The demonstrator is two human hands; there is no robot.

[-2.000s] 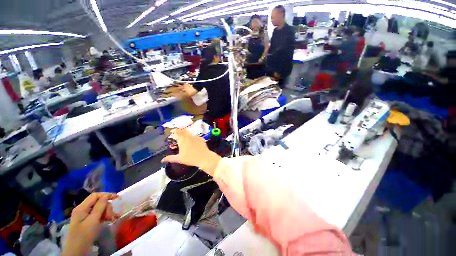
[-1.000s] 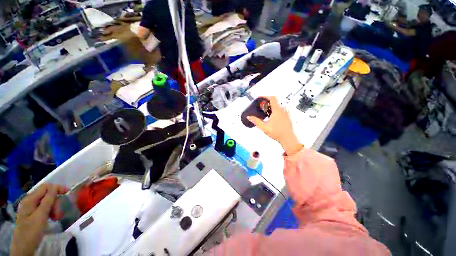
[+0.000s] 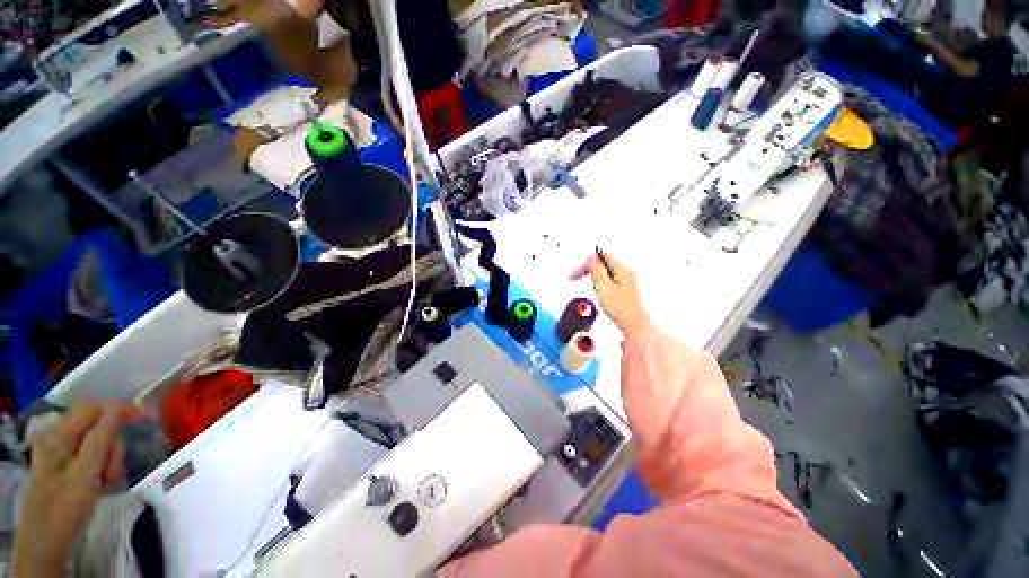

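My right hand [image 3: 615,291] is over the white table beyond the machine, fingers partly bent; a thin dark sliver shows at its fingertips, too small to name. Just below it, a dark cone with a red top [image 3: 575,324] stands beside a white cone [image 3: 579,353] on the blue strip. A small green-topped black cone [image 3: 520,321] is left of them. My left hand [image 3: 73,469] is blurred at the lower left edge, fingertips together; whether it holds thread cannot be seen. The white sewing machine head [image 3: 418,480] lies between my hands.
A thread stand pole [image 3: 418,136] rises behind the machine, with a large green-topped cone [image 3: 350,203] beside it. Dark cloth [image 3: 339,311] is heaped behind the head. Another sewing machine [image 3: 767,152] stands on the far table. Orange cloth [image 3: 207,406] lies near my left hand.
My right hand has let go of the dark cone, which now stands by the white cone. The view has shifted downward; my left hand stays at the lower left.
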